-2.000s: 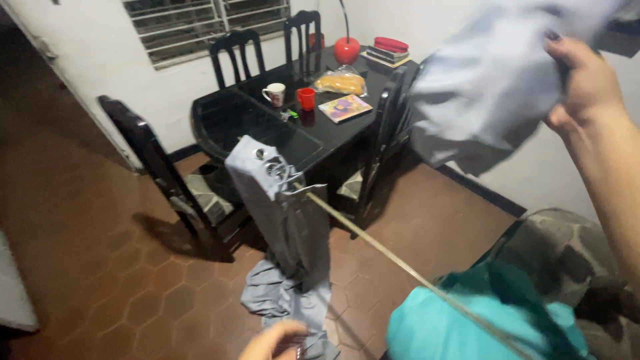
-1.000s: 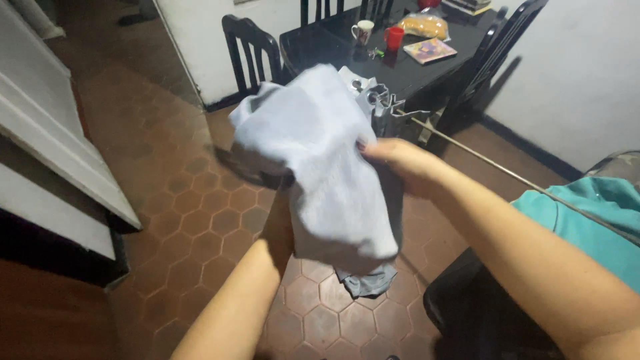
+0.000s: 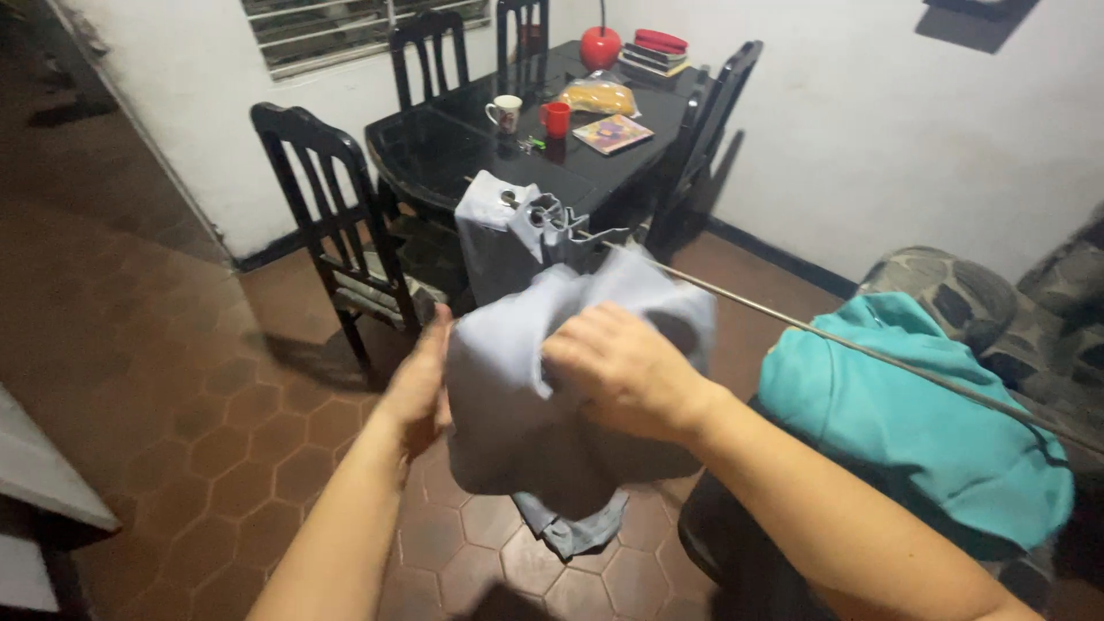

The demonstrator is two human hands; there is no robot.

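Note:
A grey curtain with metal eyelets (image 3: 496, 207) hangs bunched on a thin metal rod (image 3: 742, 302), which runs from the table's near side to the lower right. Its lower end (image 3: 578, 526) lies on the floor. My right hand (image 3: 617, 366) grips a grey fabric length (image 3: 509, 414) in front of the eyelets. My left hand (image 3: 418, 379) touches the left edge of that fabric, palm turned inward; whether its fingers pinch it is hidden. A teal cloth (image 3: 897, 414) lies beneath the rod at the right.
Beyond the rod stands a black dining table (image 3: 431, 159) with a white mug (image 3: 506, 114), a red mug (image 3: 556, 119), bagged bread (image 3: 599, 97) and a notebook (image 3: 612, 134). A black chair (image 3: 328, 190) is at its left. A patterned sofa (image 3: 940, 285) stands at the right.
Two seconds ago my right hand held grey fabric up at the upper right; it is now low in the middle with fabric. My left hand has come up beside the fabric.

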